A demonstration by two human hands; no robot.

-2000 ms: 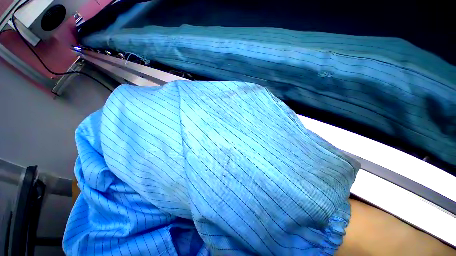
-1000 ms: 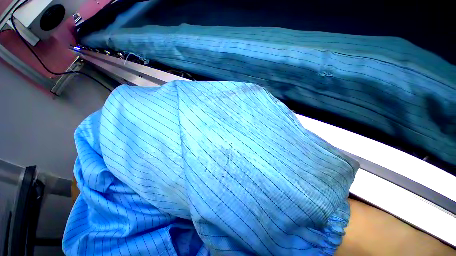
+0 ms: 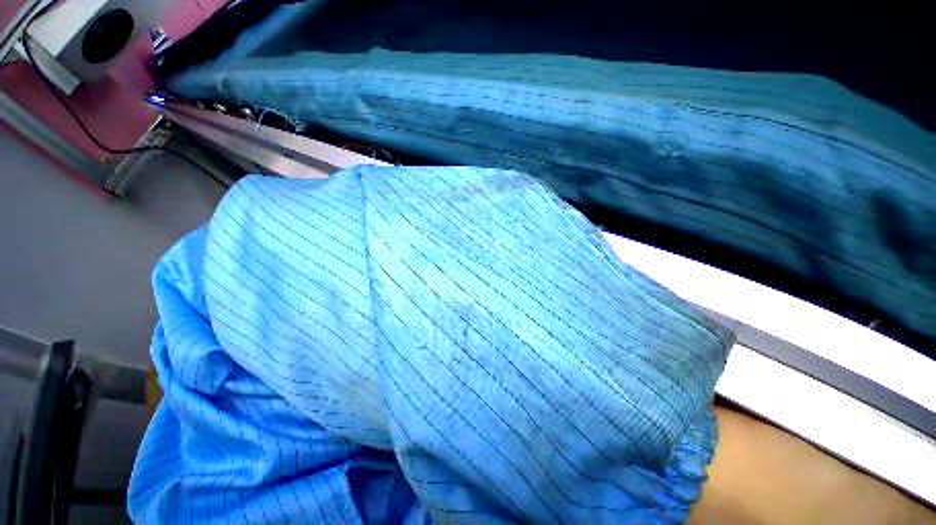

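Observation:
A blue, dark-striped smock sleeve (image 3: 462, 328) fills the middle of the view. Its elastic cuff ends at the lower right, where a bare forearm or wrist (image 3: 811, 472) runs out of the picture. Neither of my hands is in view. The silver-white conveyor side rail (image 3: 801, 359) runs diagonally behind the sleeve, which hides part of it. A blue-teal striped cloth cover (image 3: 575, 103) lies along the far side of the rail, with a small frayed spot on it.
A dark area (image 3: 616, 31) lies beyond the cloth. At the upper left are a pinkish-red fixture (image 3: 118, 92), a pale box with a round dark opening (image 3: 107, 37) and a black cable. A dark upright part (image 3: 51, 431) stands at the lower left, by a grey surface.

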